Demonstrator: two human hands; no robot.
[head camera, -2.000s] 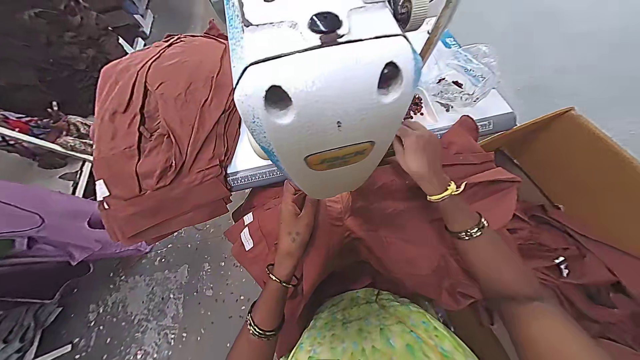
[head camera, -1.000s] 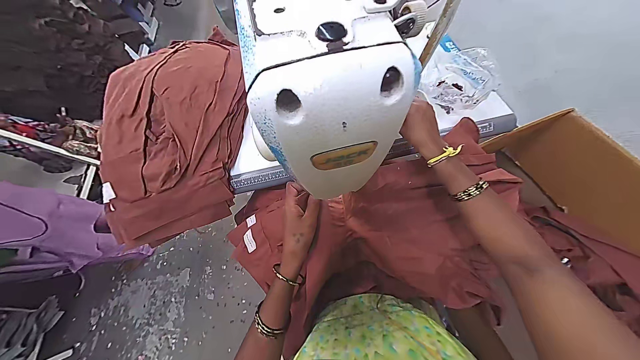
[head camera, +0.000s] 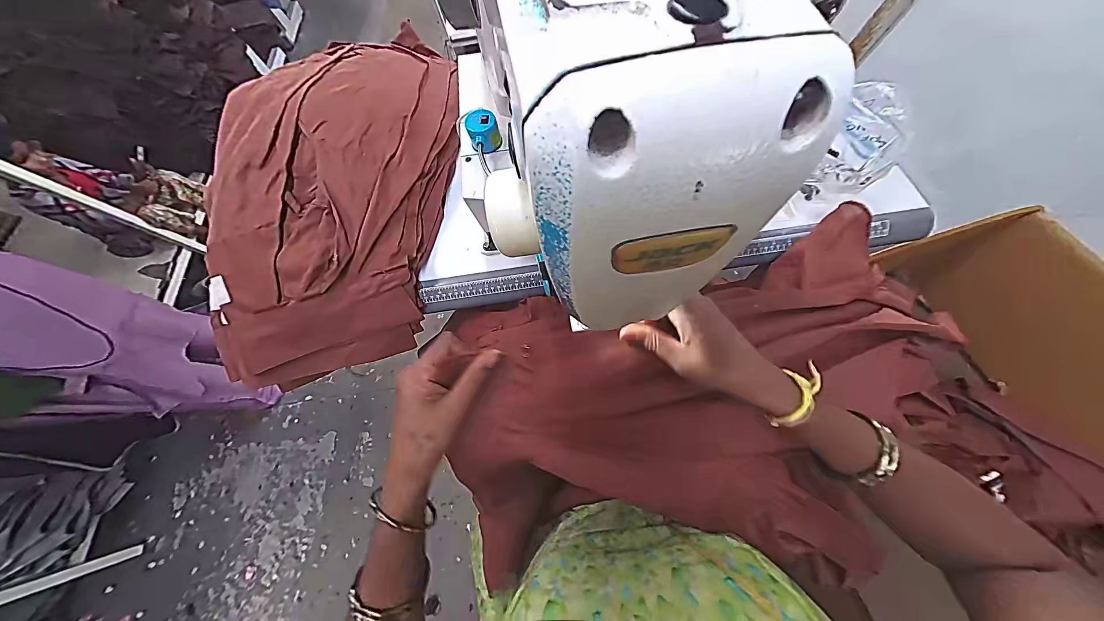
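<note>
A reddish-brown garment (head camera: 604, 414) lies over the front edge of a white Jack sewing machine (head camera: 681, 172) and across the lap. My left hand (head camera: 435, 401) pinches the garment's left edge between thumb and fingers, left of the machine head. Below the head, my right hand (head camera: 699, 345) rests on the same cloth, its thumb and fingers apart; part of it is hidden by the machine. Bangles are on both wrists, with a yellow band (head camera: 802, 394) on the right one.
Folded brown garments (head camera: 336, 207) are stacked left of the machine. A cardboard box (head camera: 1018, 302) stands at the right with more brown cloth beside it. A clear plastic bag (head camera: 867, 138) lies behind the machine head. Purple cloth (head camera: 95, 336) hangs at the far left.
My left hand has moved left, away from the machine head. My right hand has come from the machine's right side to the cloth below the head. The garment has shifted.
</note>
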